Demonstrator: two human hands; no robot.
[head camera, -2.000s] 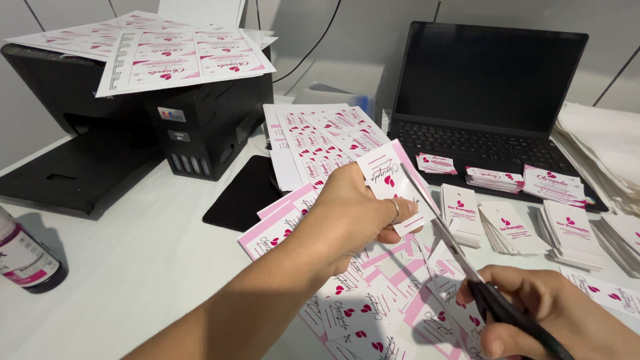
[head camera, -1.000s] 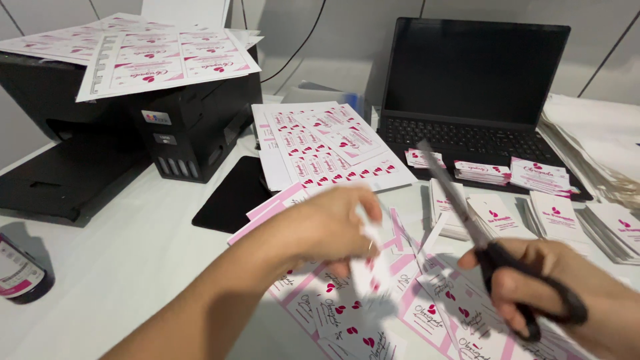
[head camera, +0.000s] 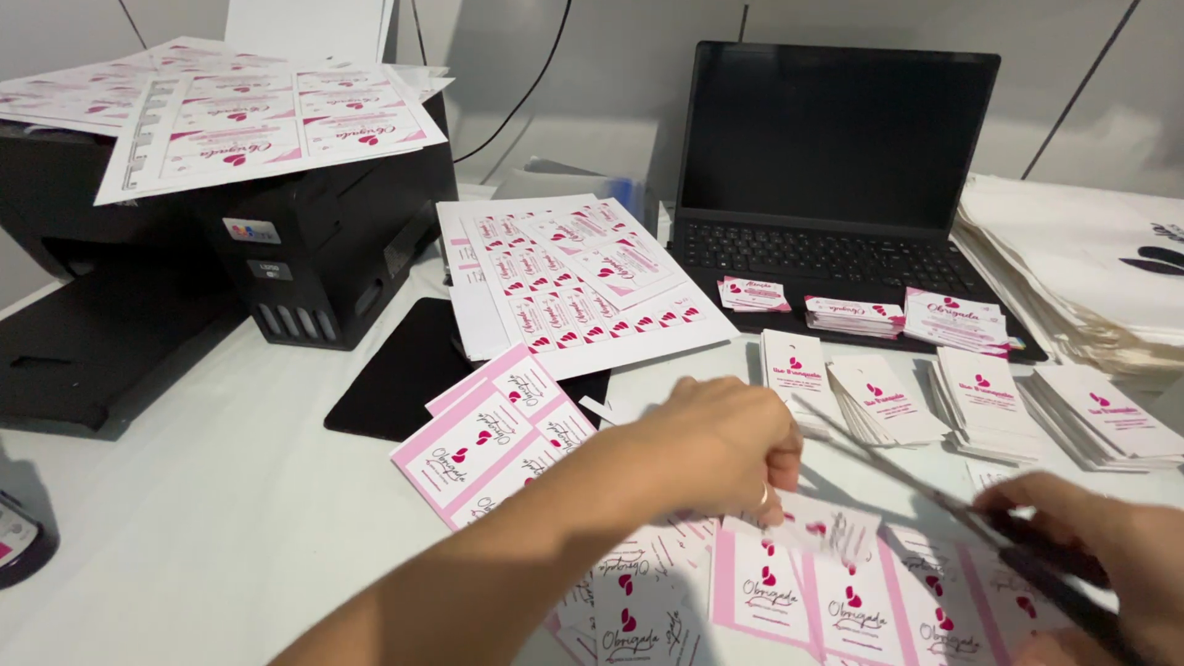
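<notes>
My left hand (head camera: 731, 453), with a ring on one finger, reaches over the pile and pinches the edge of a small printed card (head camera: 828, 527), which is blurred. Black-handled scissors (head camera: 925, 490) are in my right hand (head camera: 1091, 555) at the lower right, their blades pointing up and left; motion blur hides how far apart the blades are. Beneath both hands lie printed pink-and-white card sheets (head camera: 763, 592) and loose cut cards (head camera: 629, 592). More pink-bordered sheets (head camera: 481, 453) stick out left of my left forearm.
Stacks of cut cards (head camera: 980, 398) line the right side, before a black laptop (head camera: 832, 148) with small card piles (head camera: 856, 314) on it. Printed sheets (head camera: 592, 277) overlap a black mat (head camera: 388, 379). A black printer (head camera: 314, 231) stands left, near a bottle (head camera: 23, 541). White bags or sheets (head camera: 1082, 259) lie far right.
The card that my left hand held up beside the scissor blades two seconds ago has been lowered toward the pile. The scissors have moved away from my left hand.
</notes>
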